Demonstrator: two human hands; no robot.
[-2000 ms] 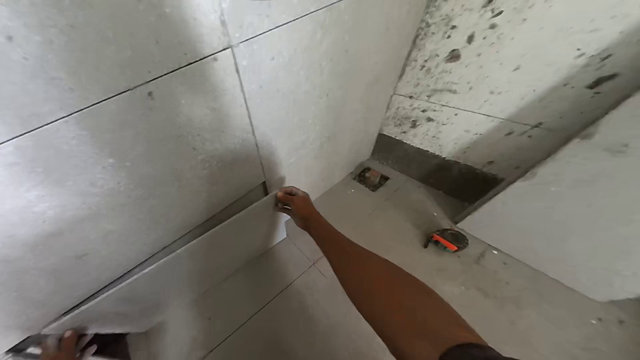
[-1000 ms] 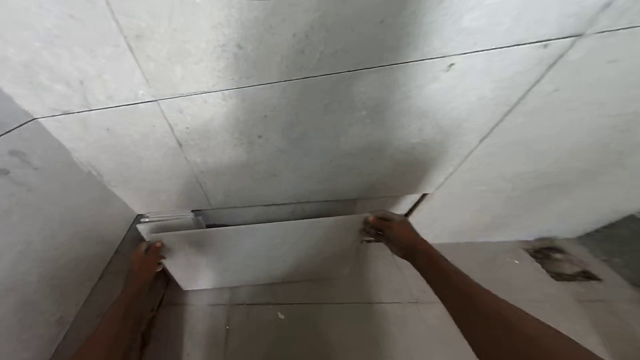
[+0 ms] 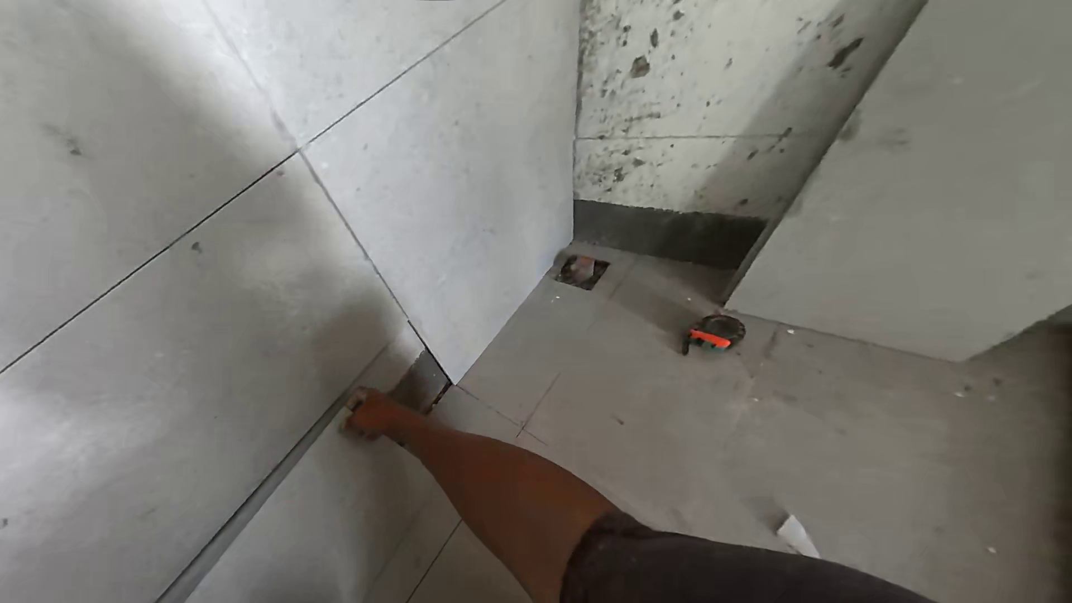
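My right hand (image 3: 365, 414) grips the top edge of a long, narrow grey tile strip (image 3: 310, 511) near its far end. The strip leans at the foot of the tiled wall (image 3: 276, 310), with a narrow dark gap between its top edge and the wall tile above. Past my hand, a bare grey patch (image 3: 421, 383) shows low on the wall, beside the tile corner. The strip's near end runs out of the frame, and my left hand is not in view.
A tape measure with an orange part (image 3: 712, 333) lies on the tiled floor (image 3: 653, 410). Near the corner is a square floor opening (image 3: 582, 272). A large grey panel (image 3: 913, 184) stands at the right, and a small white scrap (image 3: 797, 536) lies on the floor.
The view has swung right since one second ago, and my left hand has left it. The bare patch beyond the strip's far end is now exposed; the strip's end covered that area two seconds ago.
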